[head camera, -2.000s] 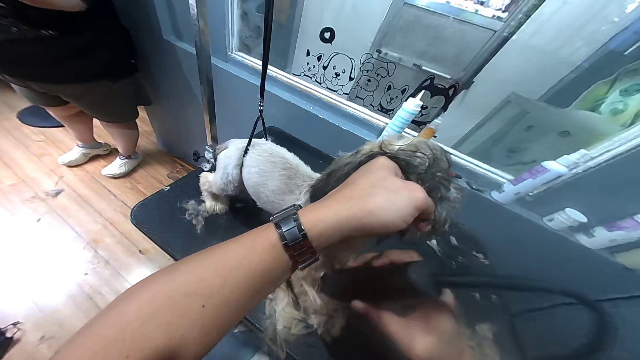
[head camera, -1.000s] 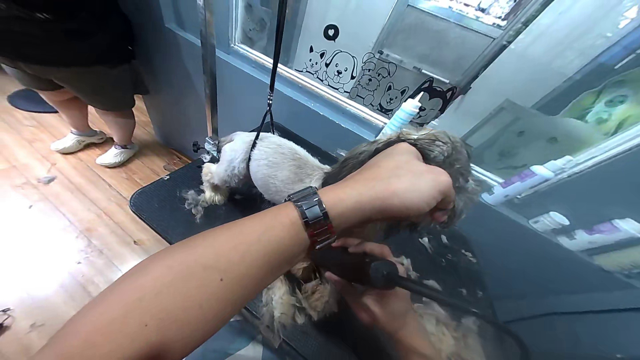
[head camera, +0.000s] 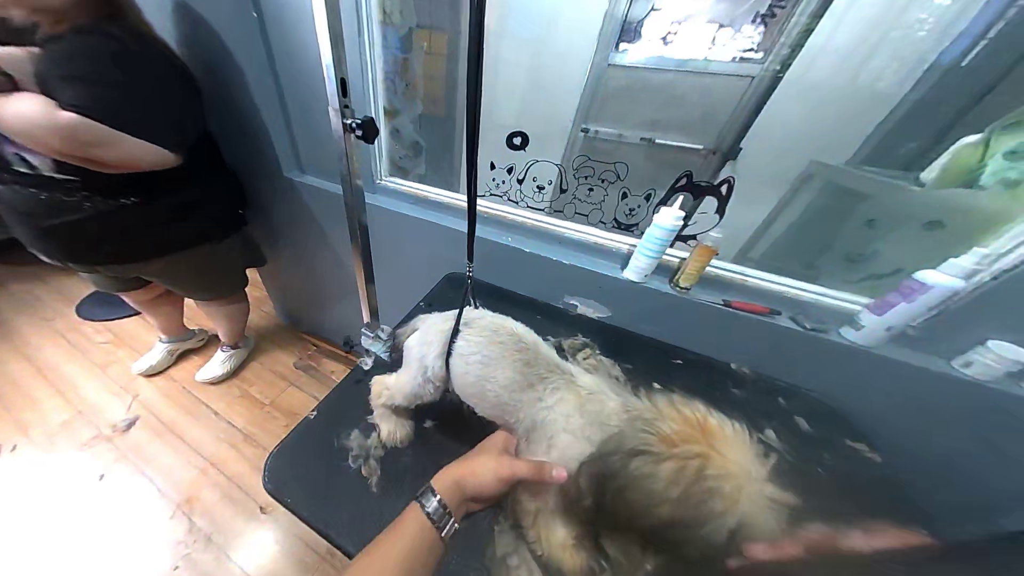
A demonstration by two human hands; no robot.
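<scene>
A partly clipped dog stands on a black grooming table, its hips in a black loop. Its back is shorn pale; its shaggy head is blurred. My left hand, a metal watch at the wrist, grips the dog low behind the shoulder, thumb on its side and fingers hidden beneath the body. At the lower right, my right hand is a blur beside the head, next to a dark shape. Whether it holds something cannot be told. Cut fur lies on the table.
A metal post and black strap rise behind the table. On the ledge are a white-blue bottle, an amber bottle, a red-handled tool and a white-purple bottle. A person stands at left.
My left hand has moved from the dog's head down to its side. My right hand, earlier holding a dark clipper beneath my left arm, has moved right. The view has shifted.
</scene>
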